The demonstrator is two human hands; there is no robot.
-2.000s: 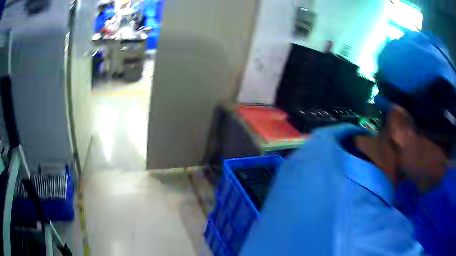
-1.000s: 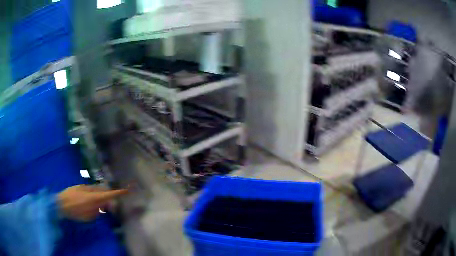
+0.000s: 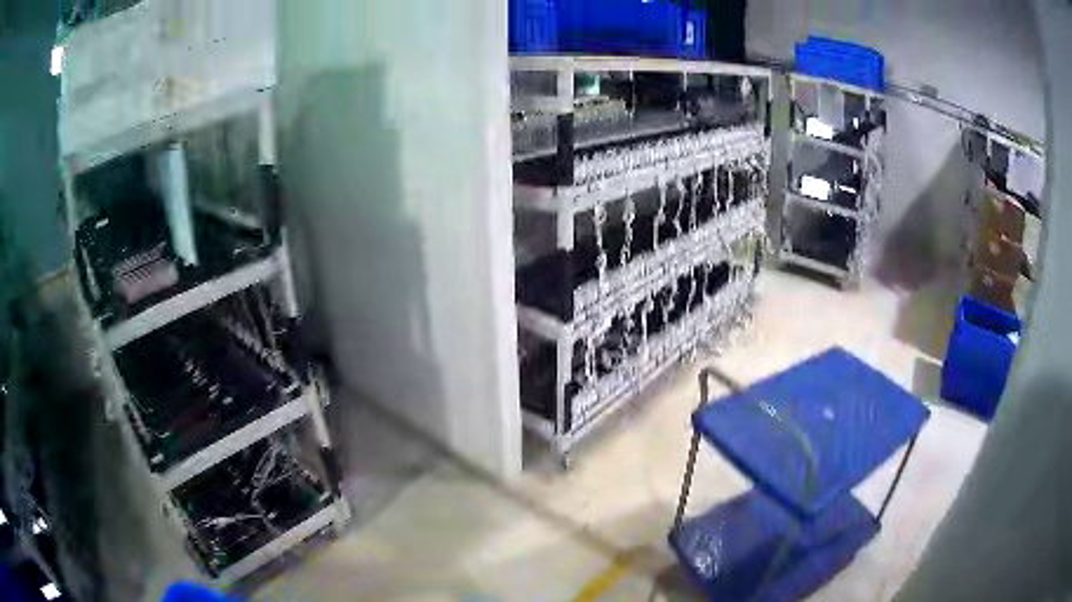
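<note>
Neither of my hands is in view. A blue two-deck cart (image 3: 829,423) with a dark metal handle stands on the pale floor at the lower right. Only a small blue edge (image 3: 200,592) shows at the bottom rim, left of centre; it is cut off, and I cannot tell what it belongs to. A pale metal rack (image 3: 229,435) with shelves of black goods stands at the left.
A long rack (image 3: 658,159) with pale loops hanging from its shelves stands behind a white partition (image 3: 459,235). Blue crates (image 3: 605,26) sit on it. A smaller rack (image 3: 829,206) is further back. A blue bin (image 3: 980,356) stands at the right wall.
The view has swung right. The blue crate of dark contents and the hand at the left have left the view. The cart and the long rack now show fully.
</note>
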